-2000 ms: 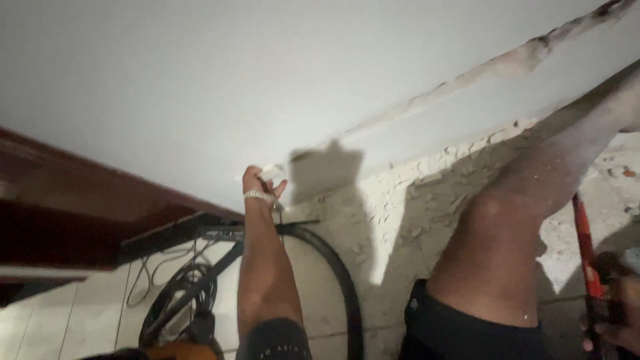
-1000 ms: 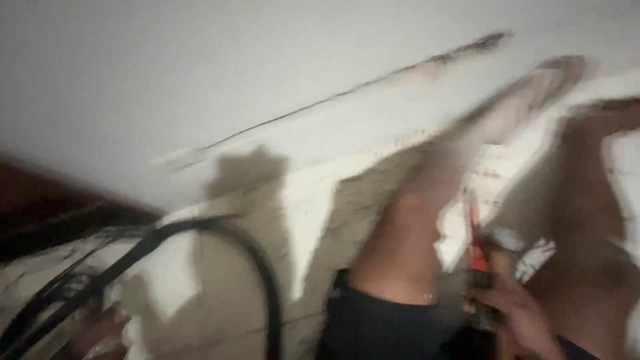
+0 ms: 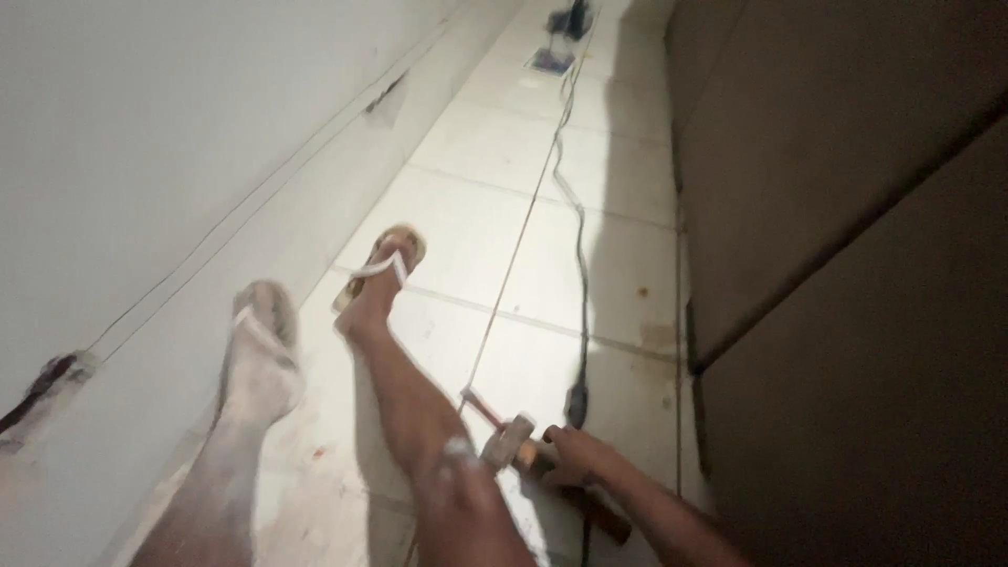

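Note:
My right hand (image 3: 579, 458) is low in the view, right of my bent knee, with its fingers around a hammer and a long tool, perhaps a chisel. The hammer's blocky head (image 3: 508, 442) points toward the knee, and its wooden handle (image 3: 602, 516) runs down to the right below the hand. From behind the head the tool's reddish shaft (image 3: 484, 409) sticks out up and left; an orange part shows near my fingers. Blur hides the exact grip. My left hand is out of view.
A narrow groove (image 3: 228, 213) with broken-out ends runs along the white wall (image 3: 197, 94). Both feet in flip-flops (image 3: 378, 272) rest near it. A black cable (image 3: 583, 276) crosses the tiled floor (image 3: 472, 213) toward dark objects (image 3: 571, 24). Dark panels (image 3: 827, 276) stand at right.
The view has swung far to the right, along the floor. My left hand, at the wall two seconds ago, has left the view. My right hand is at the tools in all frames.

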